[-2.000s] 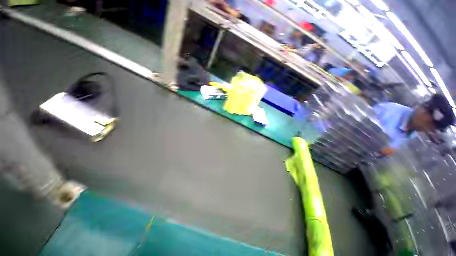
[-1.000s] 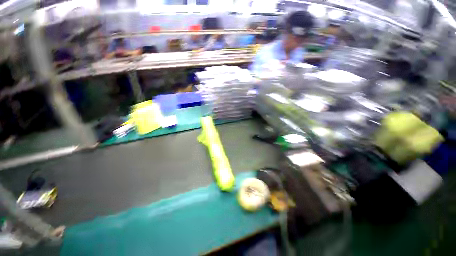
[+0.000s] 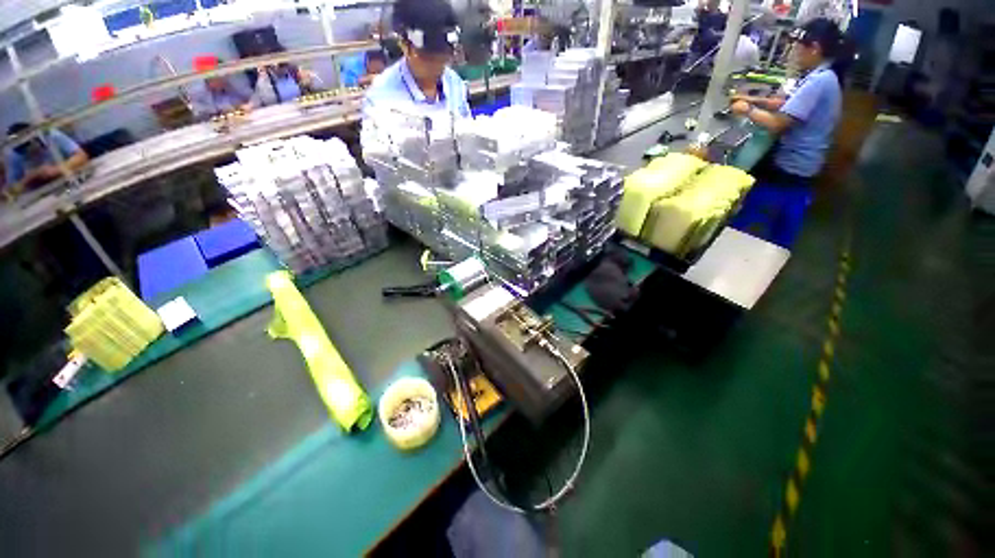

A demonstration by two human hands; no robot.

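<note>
Neither of my hands is in view. Nearest in front of me, a round cream-yellow dross cup [image 3: 410, 414] with silvery bits stands on the green bench strip [image 3: 295, 490]. Beside it are a dark iron holder [image 3: 445, 362] and a yellow-orange sponge tray [image 3: 476, 398]. The black soldering station [image 3: 524, 354] has a metal mechanism on top and a grey hose looping down. A solder wire spool [image 3: 466, 277] with a green flange is behind it. The yellow-green divider bar [image 3: 320, 354] lies across the belt.
Silvery metal cases [image 3: 524, 207] are stacked beyond the station. Pale yellow sheets [image 3: 115, 324] and blue bins [image 3: 196, 261] are at the far side. More yellow sheets [image 3: 682, 202] and a white panel [image 3: 736, 265] are right. One person stands behind the cases, another at right. A yellow dashed line crosses the floor.
The view has swung right. The power supply unit on the belt has left the picture; the station, dross cup and right-hand floor now show clearly.
</note>
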